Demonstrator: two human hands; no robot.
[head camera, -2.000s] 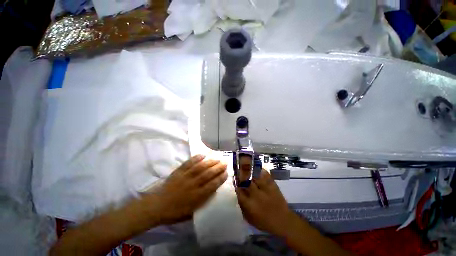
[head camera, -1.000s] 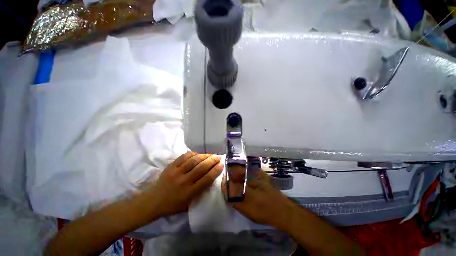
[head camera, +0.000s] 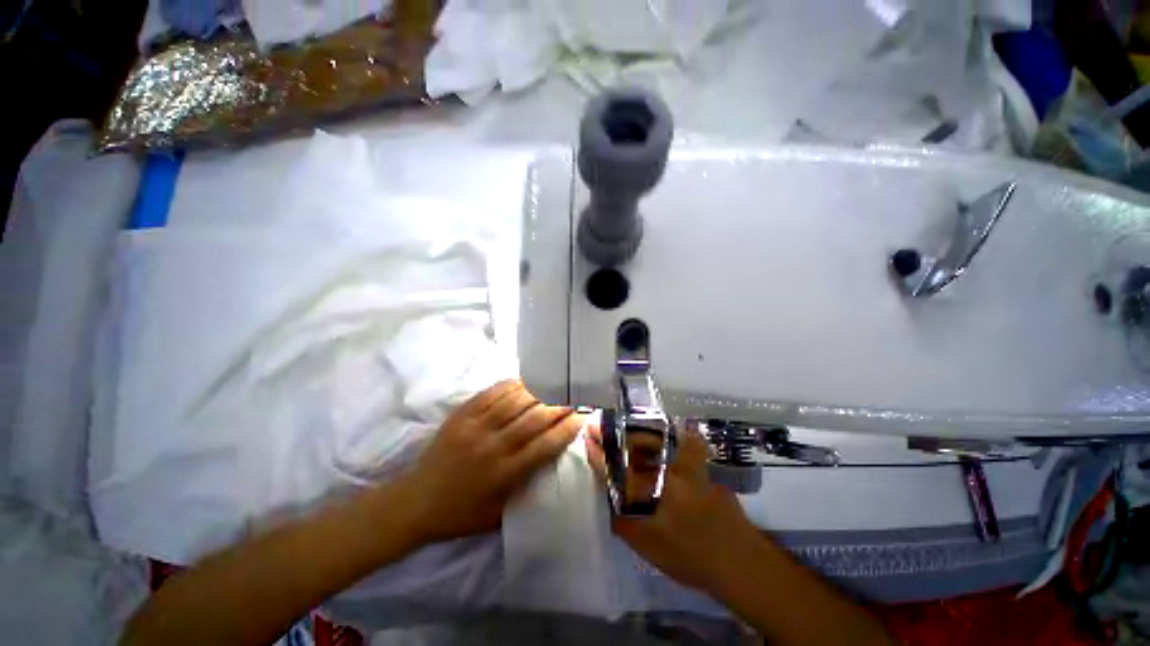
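A white garment piece (head camera: 378, 341) lies in soft folds left of the sewing machine head (head camera: 782, 290), with a strip hanging over the table's front edge between my hands. My left hand (head camera: 494, 457) lies flat on the cloth, fingers together and pointing to the needle area. My right hand (head camera: 675, 499) is at the cloth's right edge, its fingers partly behind the chrome take-up lever guard (head camera: 641, 448). The right fingertips, presser foot and needle are hidden, so the right hand's hold on the cloth cannot be made out.
A grey ribbed knob (head camera: 618, 177) stands on the head. Dark reddish thread snips (head camera: 979, 500) lie on the bed at right. Red-handled scissors (head camera: 1087, 536) are at the right end. A brown plastic-wrapped package (head camera: 290, 82) lies far left, and white pieces (head camera: 568, 44) are heaped behind.
The camera view has shifted and tilted back and forth. The cloth beside my left hand is bunched a little differently. Both hands stay near the needle area.
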